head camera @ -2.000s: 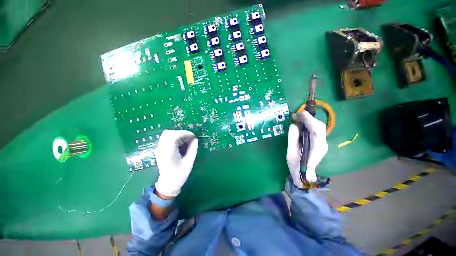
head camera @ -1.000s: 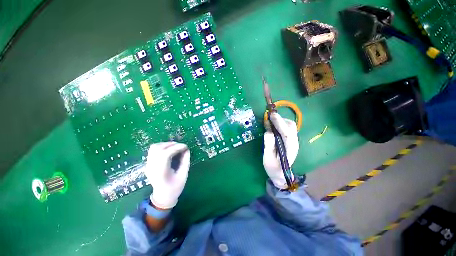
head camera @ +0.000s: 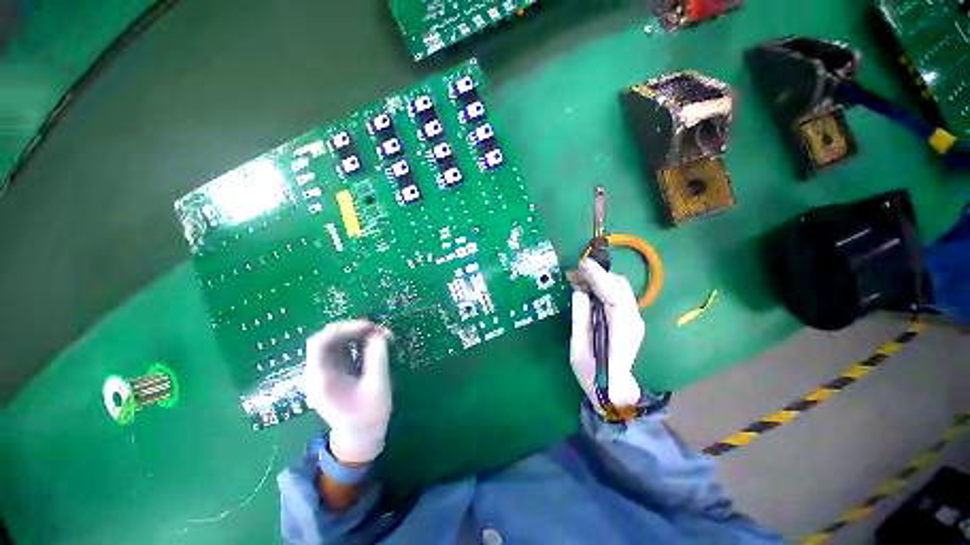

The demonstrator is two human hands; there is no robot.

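Observation:
A large green circuit board [head camera: 394,250] lies tilted on the green mat, with columns of dark squares at its upper right and a yellow bar [head camera: 349,214]. My left hand [head camera: 351,389], white-gloved, is over the board's lower left edge, thumb and fingertips together. A thin solder wire [head camera: 239,502] trails on the mat below it; whether it runs into the fingers is too fine to tell. My right hand [head camera: 608,341], white-gloved, holds a soldering iron [head camera: 599,218] just right of the board, its tip pointing up and off the board.
A solder spool [head camera: 140,393] lies at left. An orange ring [head camera: 651,271] and yellow scrap [head camera: 698,309] lie right of my right hand. Two iron stands [head camera: 681,117] with sponge trays and a black unit [head camera: 851,261] stand further right. Another board [head camera: 457,21] shows at the top.
The view has shifted. The second board at the top has come further into view. My right hand still holds the iron beside the board. My left hand's fingers have changed pose slightly.

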